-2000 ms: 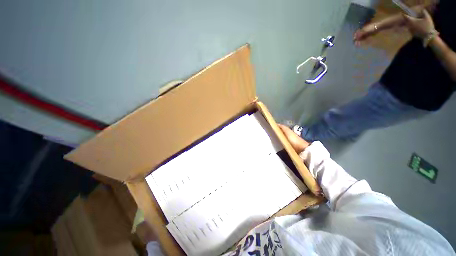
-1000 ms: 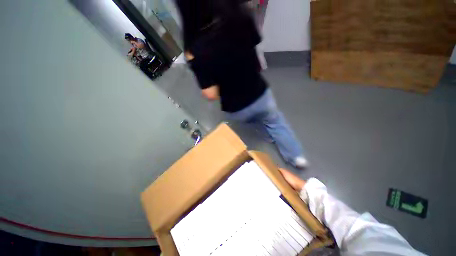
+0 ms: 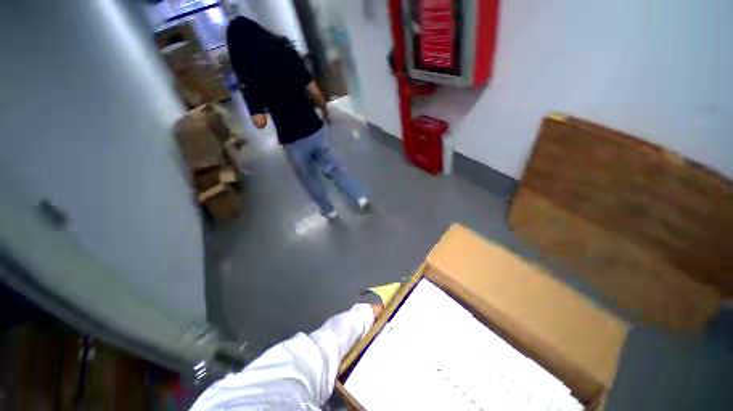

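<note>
An open brown carton (image 3: pixel 522 297) is at the lower right, tilted, with one flap standing up along its far right side. White packs (image 3: pixel 450 353) fill it in rows, their edges showing as fine lines. My left hand (image 3: pixel 376 306) is at the carton's left side, small and mostly hidden, holding it; the white sleeve reaches up from the bottom edge. A small yellow piece (image 3: pixel 385 291), perhaps paper, sticks out by this hand. My right hand is out of the picture.
A person in a black top (image 3: pixel 277 84) is ahead in the corridor. Stacked cartons (image 3: pixel 201 144) stand at the left, near a pale door edge (image 3: pixel 120 321). A red wall cabinet (image 3: pixel 482 40), red box (image 3: pixel 427 144) and brown board (image 3: pixel 627 217) are along the right wall.
The view has swung right, past the door, into the corridor. The person has moved farther off. The carton now shows lower right; my left arm has come into view and my right has left it.
</note>
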